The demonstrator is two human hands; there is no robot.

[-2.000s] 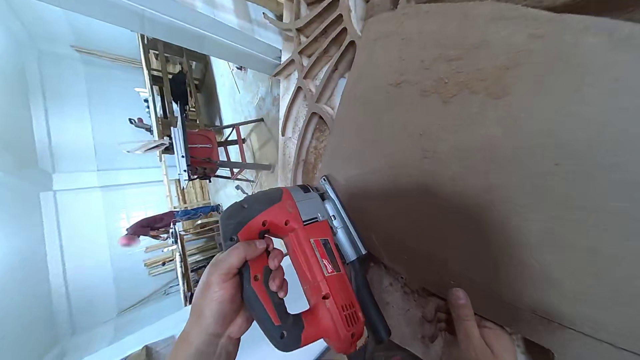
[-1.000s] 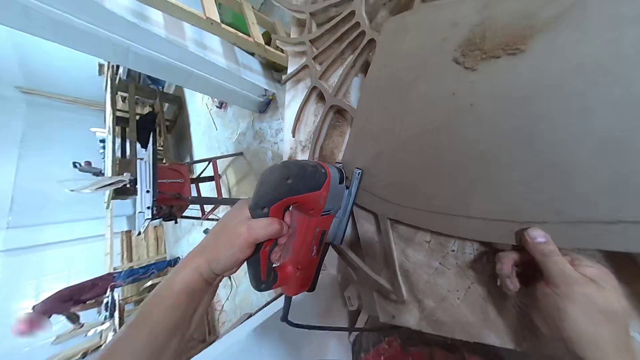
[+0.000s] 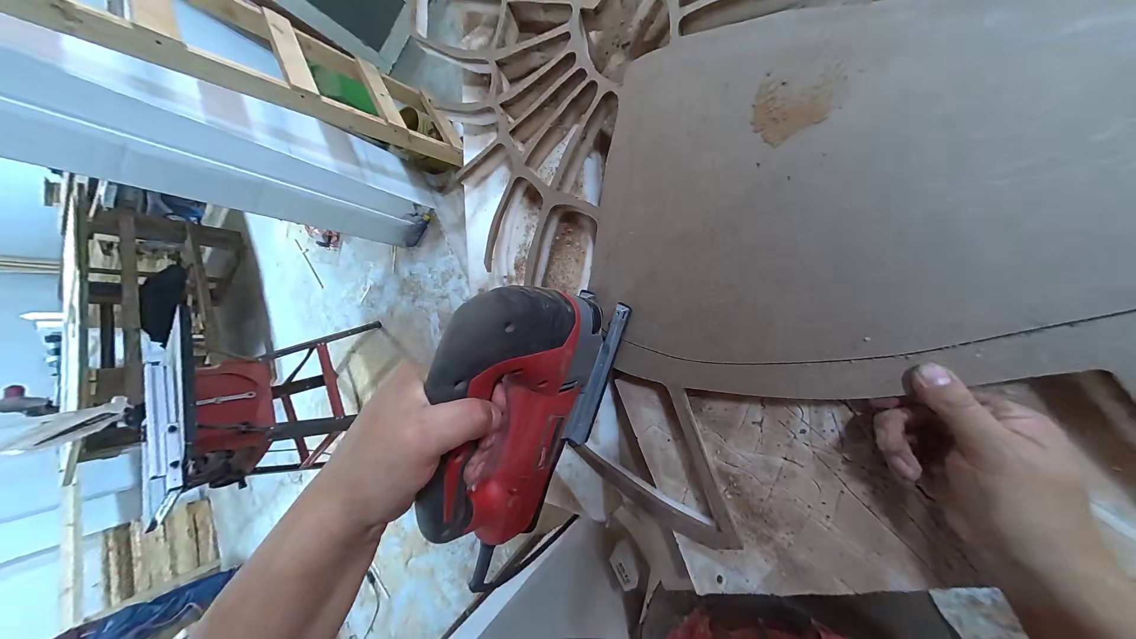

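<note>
A red and black jigsaw is gripped by its handle in my left hand, thumb on top and fingers through the opening. Its metal shoe is against the left edge of a large brown sheet, seemingly fibreboard; the blade is hidden. A thin dark curved line runs from beside the shoe along the sheet's lower margin. My right hand has its thumb on that lower edge and its fingers curled below, the index fingertip partly hidden at the edge. Sawdust lies on the sheet.
Curved openwork board pieces lie beyond the sheet, and a slatted strip lies under its near edge. A power cord hangs from the jigsaw. At the left stand a red-framed machine, a wooden rack and a timber frame.
The view has swung noticeably. My left hand still grips the jigsaw near the sheet's left edge, and my right hand remains at the lower edge.
</note>
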